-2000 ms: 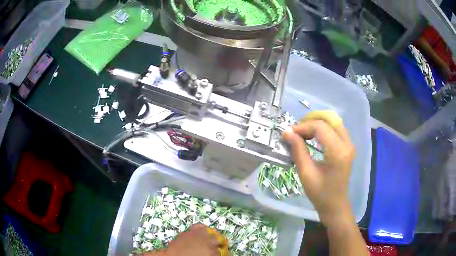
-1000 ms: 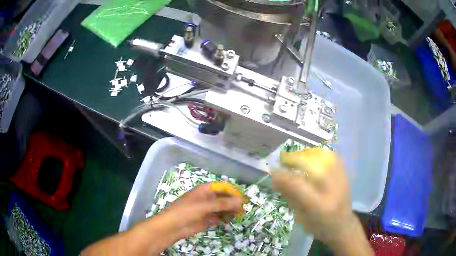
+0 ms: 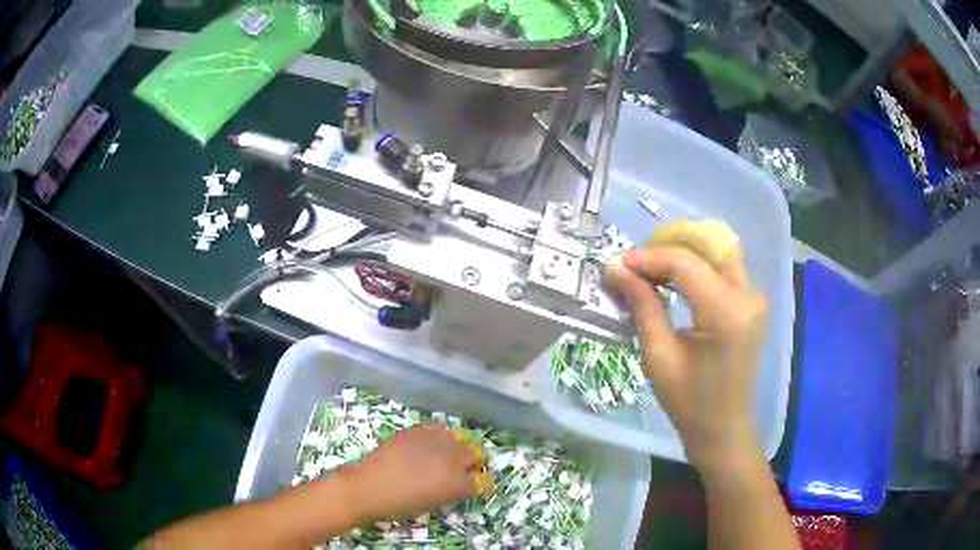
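My right hand (image 3: 699,306) is at the right end of the silver machine, thumb and fingertips pinched together at the insertion fixture (image 3: 559,258); any part between them is too small to tell. Yellow finger cots cover some of its fingers. My left hand (image 3: 424,473) rests in the heap of white-and-green parts (image 3: 537,500) in the near supply tub (image 3: 263,440); its yellow-cotted fingertips are partly hidden, so its grip cannot be told. The output tub (image 3: 768,322), right of and under the fixture, holds more such parts.
The bowl feeder (image 3: 451,107) stands behind the machine, with a feed track (image 3: 602,161) sloping to the fixture. Hoses (image 3: 258,281) and loose white parts (image 3: 215,215) lie left. A green bag (image 3: 215,81) is at the back left, a blue lid (image 3: 844,397) at the far right.
Since one second ago, my right hand has moved up from above the near tub to the fixture. My left hand has shifted slightly left and down within the tub. The camera view has shifted.
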